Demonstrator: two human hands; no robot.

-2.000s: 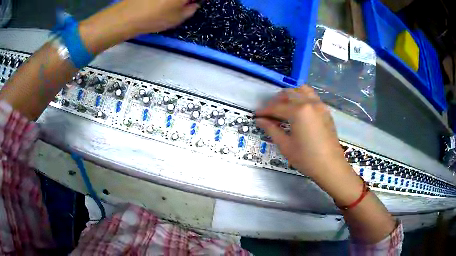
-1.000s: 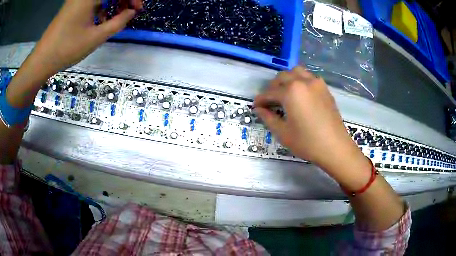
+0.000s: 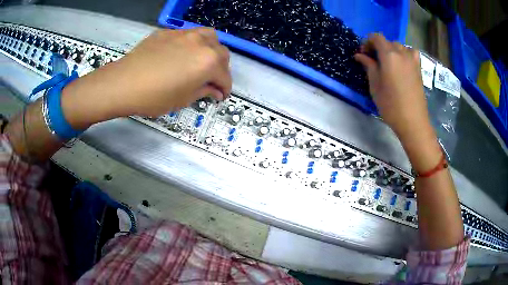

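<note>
A long row of white circuit boards (image 3: 273,150) runs across the view, with pale-topped cans along the far side and blue components mid-board. My left hand (image 3: 167,72) is over the boards left of centre, its fingertips pinched together just above the far edge; whether they hold a part cannot be seen. My right hand (image 3: 392,78) is at the right end of the blue bin (image 3: 278,55), thumb and fingertips close together at the heap of black capacitors (image 3: 289,30). Whether it holds one is too small to tell.
A silver metal rail (image 3: 195,172) runs along the near side of the boards. White paper (image 3: 301,250) lies on the pale ledge. A clear labelled bag (image 3: 445,83) is right of the bin. Another blue bin (image 3: 473,61) holds something yellow. A blue strap (image 3: 58,111) is on my left wrist.
My left hand has moved from the capacitor heap to the boards. My right hand has moved from the boards to the bin's right end. The view has shifted and tilted.
</note>
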